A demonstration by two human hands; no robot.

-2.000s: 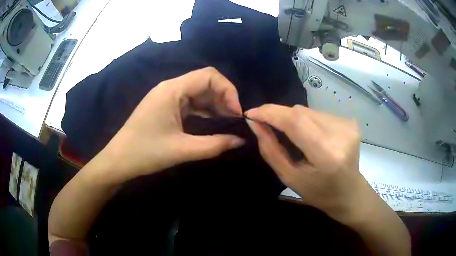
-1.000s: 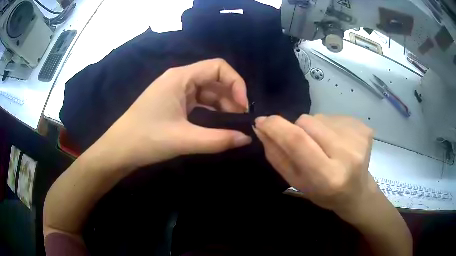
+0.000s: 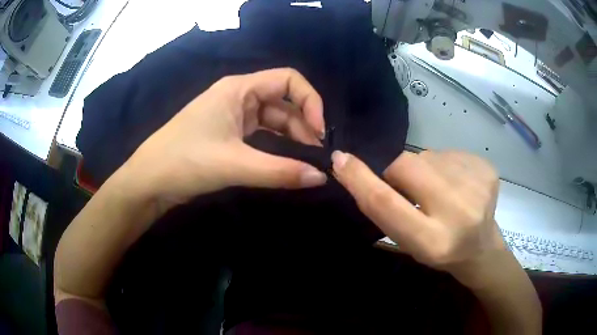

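Observation:
A large dark garment (image 3: 177, 85) covers the table's left and middle and hangs down at the front; a small white label shows near its top. My left hand (image 3: 222, 141) pinches a folded garment edge (image 3: 294, 148) between thumb and fingers. My right hand (image 3: 438, 206) is at the right end of this fold, its index fingertip touching the edge beside my left thumb. Its other fingers are curled. Whether its thumb grips the cloth is hidden.
The sewing machine head (image 3: 452, 19) is at the upper right. On the machine bed (image 3: 452, 137) lie thread snips (image 3: 517, 121) and a long thin metal rod (image 3: 458, 87). A printed ruler (image 3: 550, 247) runs along the right front edge. Another machine (image 3: 39, 39) stands at the far left.
My right hand has moved slightly right from the pinched edge and its index finger is now straighter. My left hand keeps its pinch. The view has shifted a little.

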